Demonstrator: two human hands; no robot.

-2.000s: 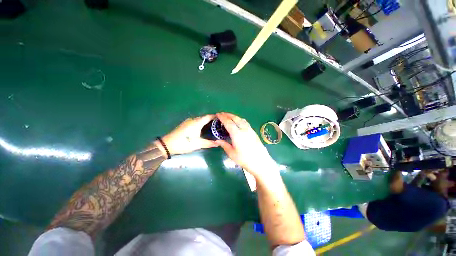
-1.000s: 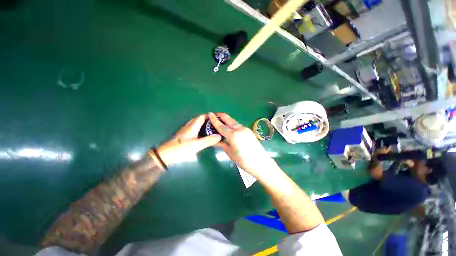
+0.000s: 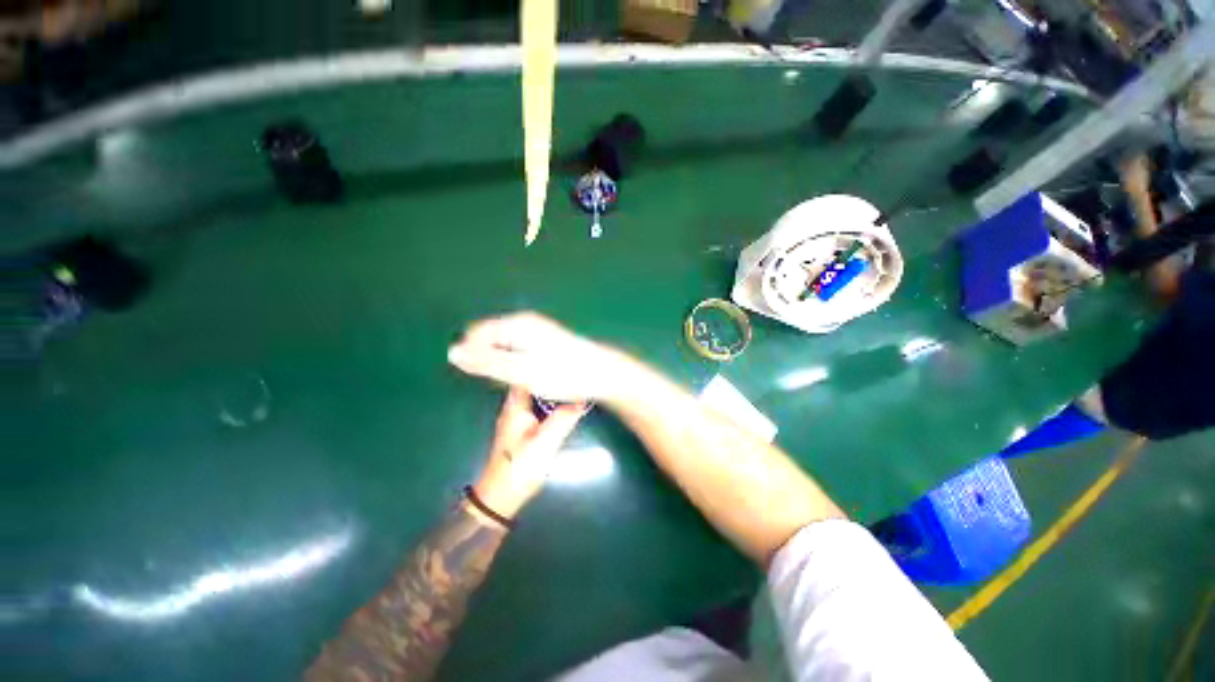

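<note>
My left hand [image 3: 517, 453] holds a small black cylindrical housing [image 3: 548, 404], mostly hidden by my fingers and my right forearm; a bit of its rim shows. My right hand [image 3: 513, 349] is above and beyond my left hand, reaching left across it, palm down with fingers close together. It is slightly blurred, and whether it holds anything small is hidden. A white label sheet [image 3: 741, 408] lies beside my right forearm. A yellowish ring [image 3: 717, 331] lies flat beyond it.
A white shell [image 3: 821, 264] and blue-sided box [image 3: 1026, 271] stand right. A round inner assembly [image 3: 596, 195] lies by a black housing [image 3: 617, 144]. More housings stand left [image 3: 301, 163]. A yellow strip [image 3: 537, 120] hangs above the bench. A person [image 3: 1170, 373] is at far right.
My right hand has left the housing and moved left over my left hand, which keeps the housing. The view has turned, bringing more housings into sight at the left.
</note>
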